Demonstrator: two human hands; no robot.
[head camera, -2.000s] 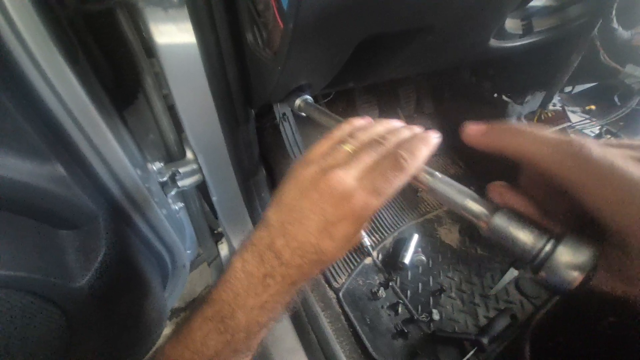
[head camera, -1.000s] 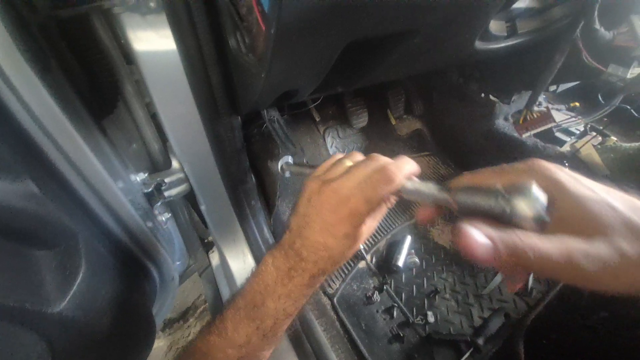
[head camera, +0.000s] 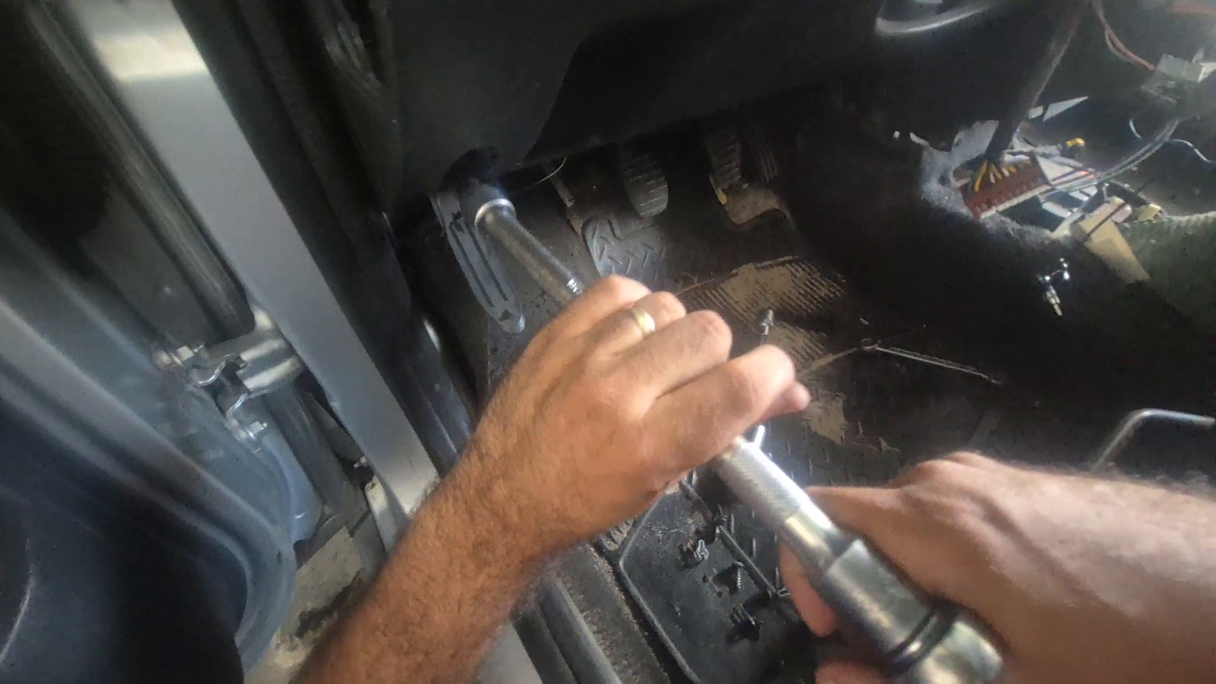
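A long metal bar with a knurled grip (head camera: 774, 486), like a ratchet or torque wrench shaft, runs diagonally from below the dashboard to the lower right. My left hand (head camera: 636, 399), with a ring on one finger, is wrapped around its middle. At the upper end a metal socket or extension (head camera: 522, 242) reaches up to the lower edge of the dashboard, beside a slotted grey lever (head camera: 480, 261). My right hand (head camera: 912, 570) is closed around the thicker lower right end; most of its fingers are hidden behind the bar.
The pedals (head camera: 644, 180) stand beyond the bar. Several small fasteners (head camera: 731, 575) lie on the rubber floor mat (head camera: 665, 598). A connector with wires (head camera: 1012, 190) shows at the upper right. The door hinge (head camera: 242, 366) and silver door pillar (head camera: 256, 218) are at the left.
The bar was held in both earlier frames too. My right hand, apart from the bar with fingers spread two seconds ago, is now on its lower end. The view has shifted.
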